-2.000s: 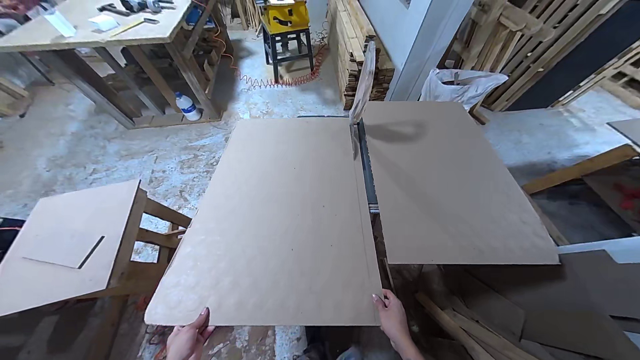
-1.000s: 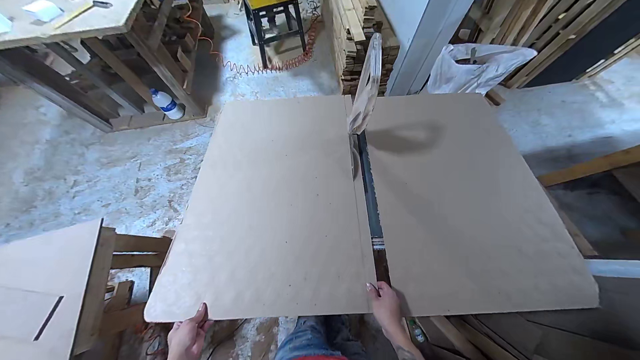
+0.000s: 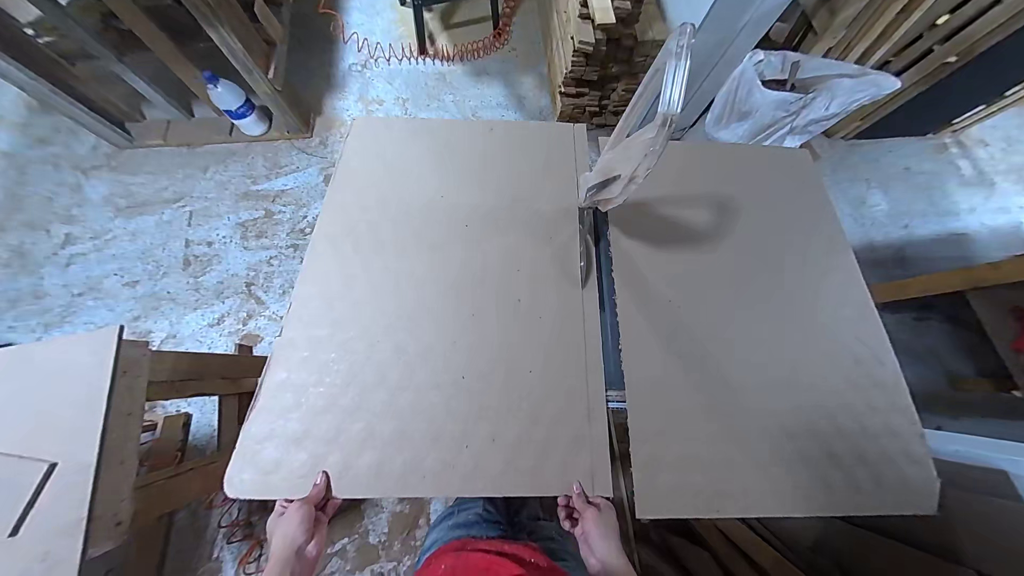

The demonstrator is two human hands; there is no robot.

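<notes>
My left hand (image 3: 302, 522) grips the near edge of a large tan fiberboard sheet (image 3: 448, 312) by its left corner, thumb on top. At the same edge, close to the right corner, my right hand (image 3: 590, 520) pinches the sheet. A narrow strip at the sheet's right side is marked off by a cut line, which runs to a circular saw blade (image 3: 587, 248) under a clear plastic blade guard (image 3: 640, 144). A second tan board (image 3: 760, 336) lies to the right, across a gap showing the dark saw table (image 3: 610, 320).
At lower left, a slotted board (image 3: 56, 408) rests on a wooden stand (image 3: 192, 376). A plastic bottle (image 3: 238, 104) stands at a workbench's base. Beyond the boards are stacked wood strips (image 3: 592, 72), a white plastic bag (image 3: 792, 96) and a coiled orange hose (image 3: 432, 54).
The cut line at the held sheet's right side reaches its near edge in all frames. The right board's near edge has come closer to me. The view has tilted downward.
</notes>
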